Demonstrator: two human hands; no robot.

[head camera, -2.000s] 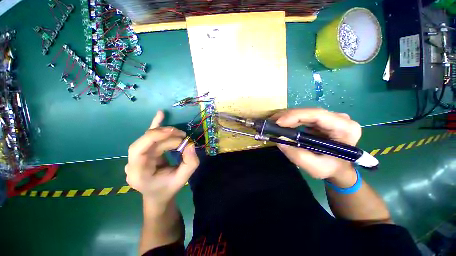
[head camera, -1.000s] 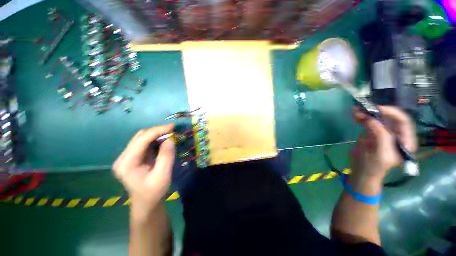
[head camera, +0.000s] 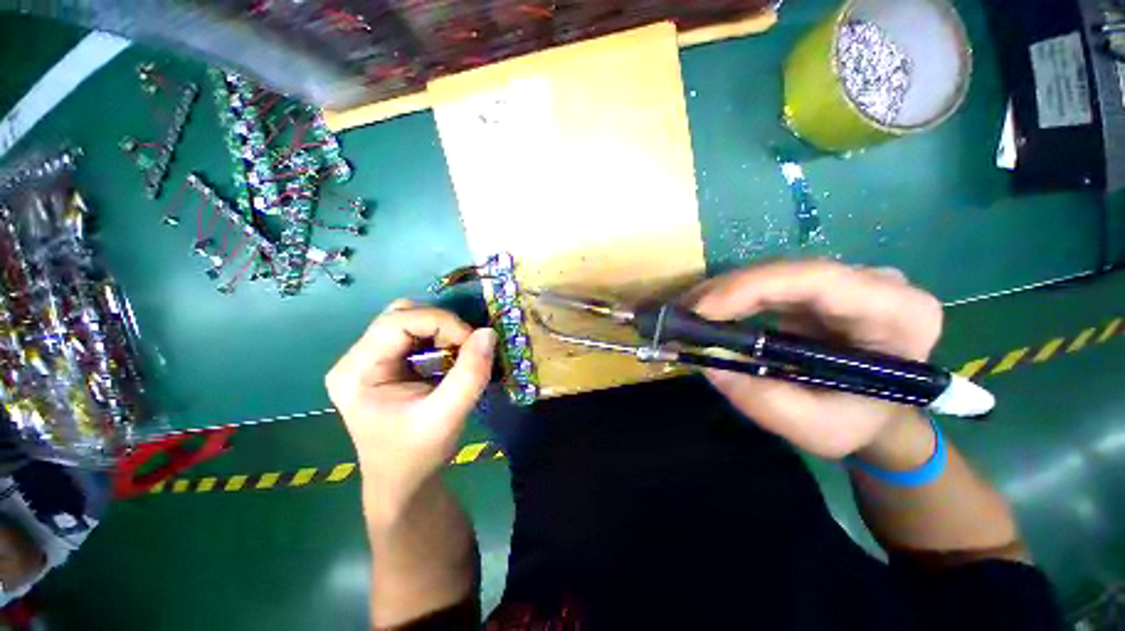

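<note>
A narrow green PCB strip (head camera: 511, 327) lies along the left edge of the tan work board (head camera: 580, 160). My left hand (head camera: 413, 376) is just left of the strip and pinches a small silvery cell (head camera: 431, 361) between thumb and fingers; its leads are mostly hidden. My right hand (head camera: 820, 351) holds the black soldering iron (head camera: 802, 361) with a white end. The iron's tip and the thin metal solder tube point left, close to the strip's right side; I cannot tell if they touch it. A few wires stick out left from the strip's upper end.
A yellow-green tin (head camera: 820, 86) with silvery waste stands at the upper right, scraps below it. A black box (head camera: 1061, 99) is at the far right. Wired board strips (head camera: 265, 185) lie upper left, bagged assemblies (head camera: 68, 308) far left. A tall stack (head camera: 407, 43) stands beyond the board.
A second ago the iron was at the tin; my right hand has brought it back left to the strip. My left hand has moved closer to the strip, still holding the cell. The view has turned slightly.
</note>
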